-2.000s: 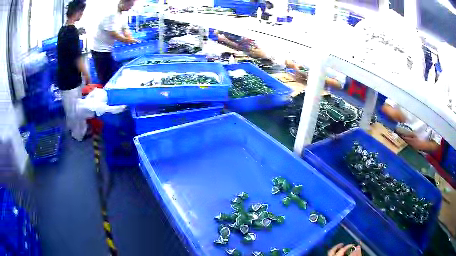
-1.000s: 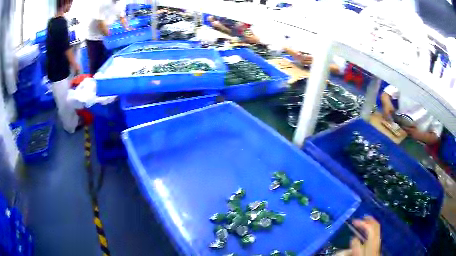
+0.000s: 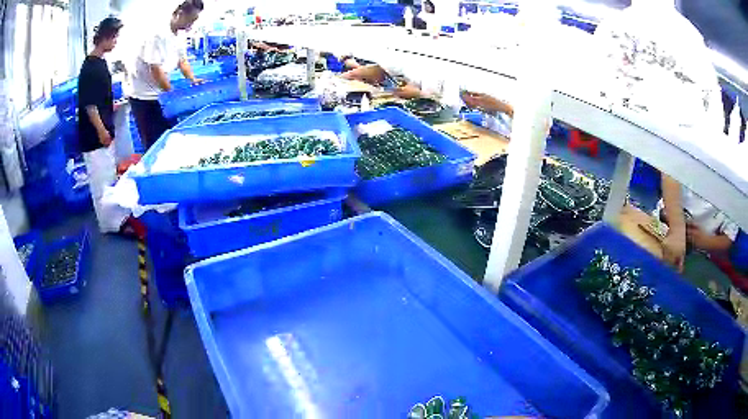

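A large blue tote (image 3: 394, 319) stands tilted in front of me. A small cluster of green parts with silvery rims (image 3: 439, 407) lies in it at the bottom edge of the picture, partly cut off. A thin skin-coloured sliver shows at the bottom edge beside the cluster; I cannot tell whether it is one of my hands. Neither hand can be made out. A deep blue tote (image 3: 541, 299) on the right, past a white post, holds a heap of green and silver parts (image 3: 656, 327).
A white post (image 3: 521, 172) and shelf rail (image 3: 656, 135) stand beside the right tote. Stacked blue totes with green parts (image 3: 246, 182) are behind the large tote. Two people stand at the far left. Seated people's arms show across the line. Striped tape marks the floor.
The large tote sits lower in view. The green parts scattered in it are no longer seen there; only a cluster shows at the bottom edge. The hand at the tote's right corner has left view.
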